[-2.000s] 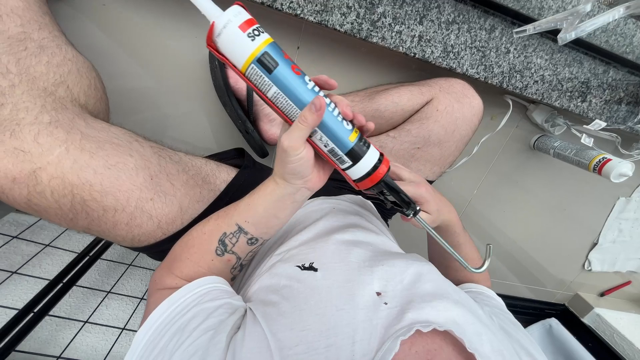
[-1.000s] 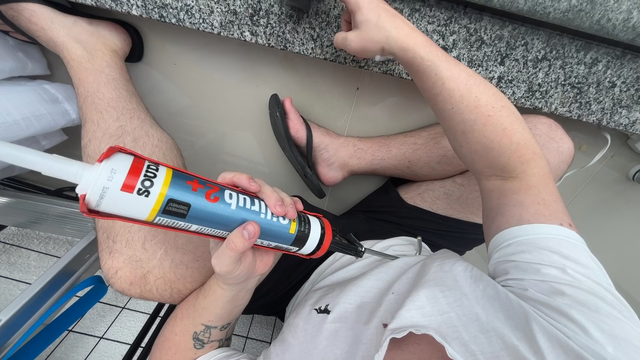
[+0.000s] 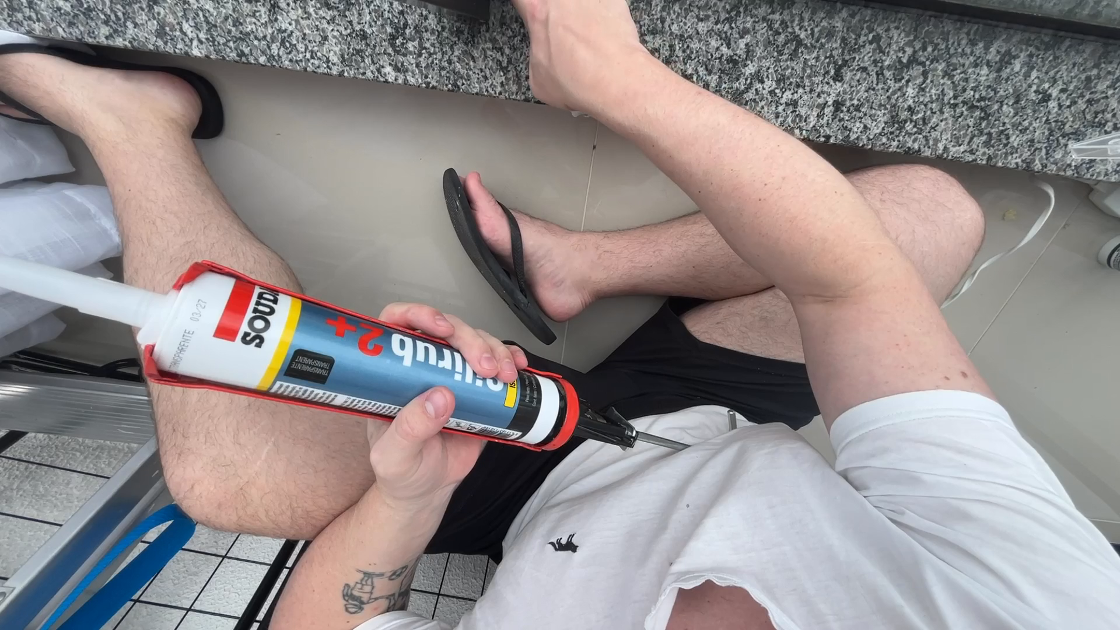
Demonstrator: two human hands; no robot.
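Observation:
My left hand [image 3: 437,394] is wrapped around the blue and white Soudal sealant cartridge [image 3: 350,350] in a red caulking gun frame [image 3: 564,411]. The gun lies aslant over my bent leg. Its long white nozzle [image 3: 79,293] points left and leaves the view. The metal rod [image 3: 662,440] sticks out behind, toward my white shirt; the gun's handle is hidden. My right hand [image 3: 577,52] is at the speckled granite edge [image 3: 752,79], cut off by the top of the view, so its fingers are hidden. Whether it holds something cannot be seen.
A metal ladder or frame [image 3: 83,407] with a blue strap [image 3: 131,560] stands at lower left, beside white plastic bags [image 3: 61,219]. My feet in black flip-flops rest below the granite. A white cable [image 3: 1015,241] lies on the floor at right, near a clear plastic piece [image 3: 1095,147].
My right hand has left the rear of the gun and gone up to the granite. The gun, still in my left hand, has turned so its nozzle points left. The view has shifted.

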